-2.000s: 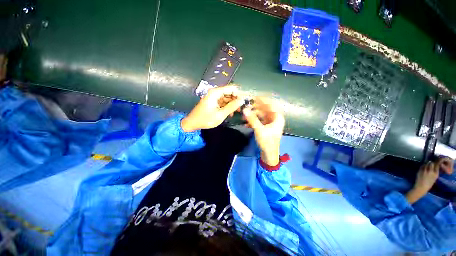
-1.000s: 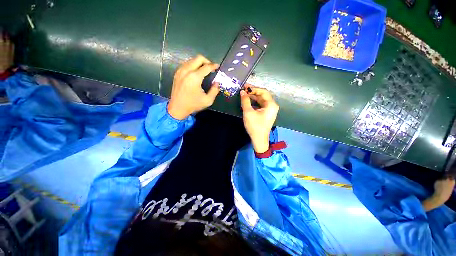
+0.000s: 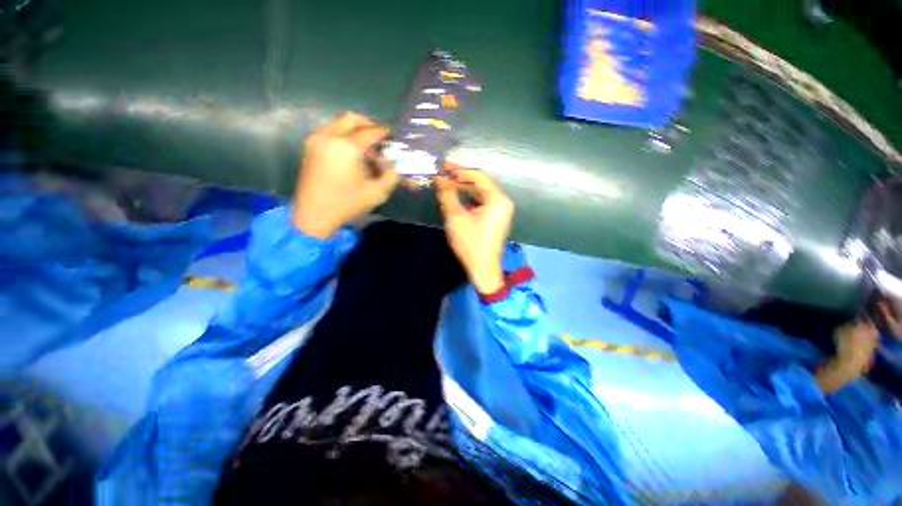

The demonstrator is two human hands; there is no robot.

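A black phone housing (image 3: 431, 109) with white and orange marks lies tilted on the dark-green bench in front of me. My left hand (image 3: 344, 170) is at the left side of its near end, thumb and fingers against the edge. My right hand (image 3: 475, 210) is at the right side of the near end, thumb and finger pinched together at the corner. The picture is blurred, and a small dark module seems to be between those fingertips.
A blue parts bin (image 3: 627, 61) with yellow-tan pieces stands at the back right, a few loose components (image 3: 663, 138) beside it. A clear blister tray (image 3: 737, 188) lies further right. People in blue smocks sit on both sides; a neighbour's hands (image 3: 853, 351) are at far right.
Both hands have moved from working together beside the housing to its near end, one on each side. The view has shifted between frames.
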